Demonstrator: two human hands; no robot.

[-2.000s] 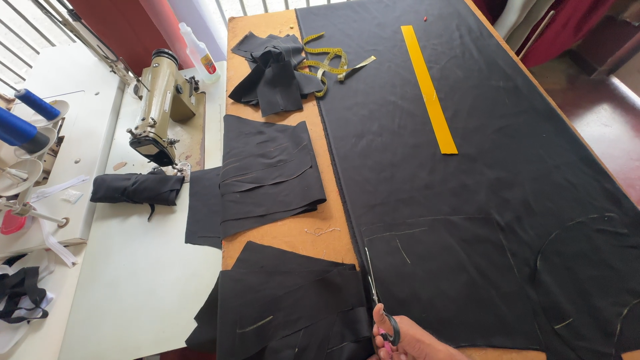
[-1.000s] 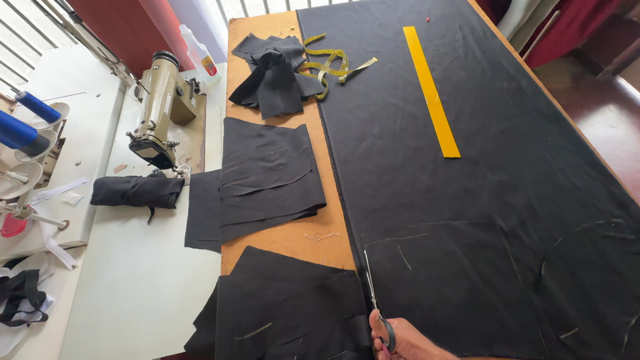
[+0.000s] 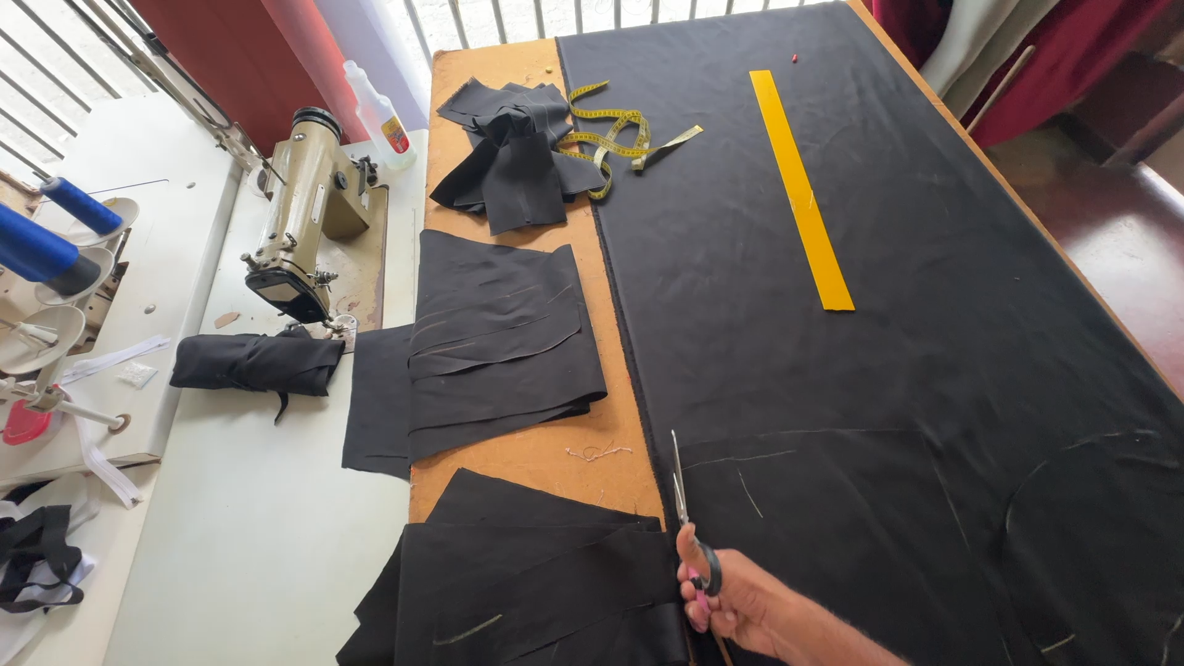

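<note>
My right hand grips a pair of scissors by dark and pink handles, at the left edge of a large black cloth. The metal blades point away from me, close together, over the cloth's edge. Pale chalk lines mark the cloth to their right. Cut black fabric pieces lie just left of the hand, one with a short chalk mark. My left hand is out of view.
Further up lie folded black fabric, a heap of black pieces, a yellow tape measure and a yellow strip. At left stand a sewing machine, rolled black fabric, a plastic bottle and blue thread cones.
My right hand stays near the cloth's left edge with the scissors. Its grip has shifted slightly, and the handles sit at a slightly different angle.
</note>
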